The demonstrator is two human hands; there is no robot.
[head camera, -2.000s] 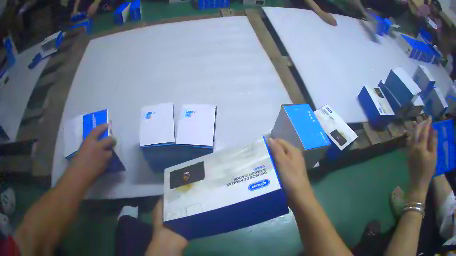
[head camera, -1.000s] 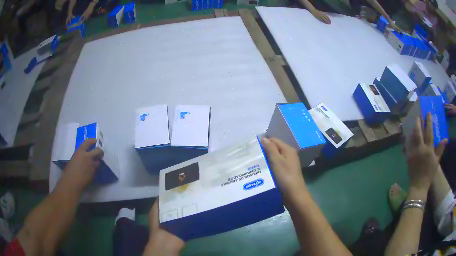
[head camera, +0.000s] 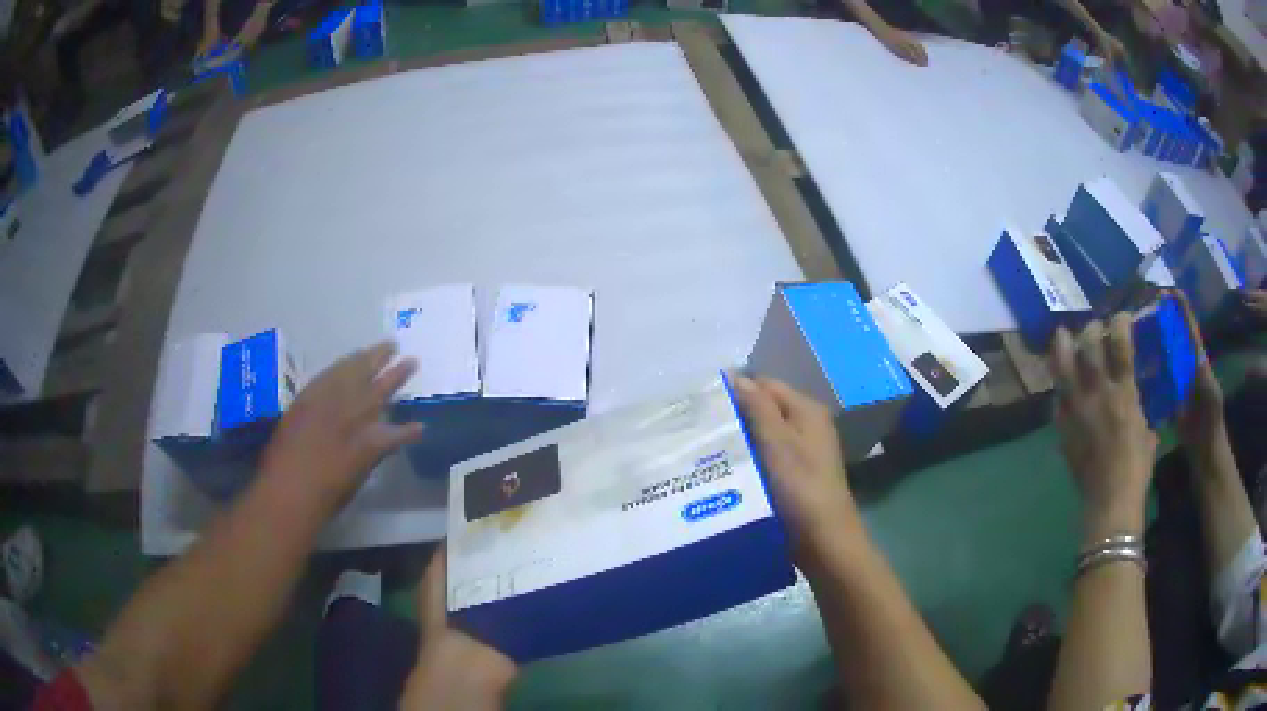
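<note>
I hold a retail carton (head camera: 611, 521) with both hands above the near edge of the board. Its white front panel faces up, with a dark product picture at left and an upside-down blue oval logo at right; a dark blue side faces me. My left hand (head camera: 459, 667) grips its lower left corner, fingers partly hidden beneath. My right hand (head camera: 799, 458) grips its right end. A pair of small cartons (head camera: 489, 340) with white tops stands just behind it. A light-blue-topped carton (head camera: 841, 340) stands right of them, with a white-faced carton (head camera: 931, 347) leaning beside it.
At left another person's arm and hand (head camera: 341, 417) reach over the white board (head camera: 486, 167), near a blue and white carton (head camera: 250, 382). At right a person with bracelets (head camera: 1105, 417) holds a blue carton (head camera: 1164, 358). More cartons stand on the right board (head camera: 889, 208).
The left neighbour's hand has left the blue and white carton and moved right, toward the pair. The right neighbour's carton has moved lower and turned. My carton has hardly moved.
</note>
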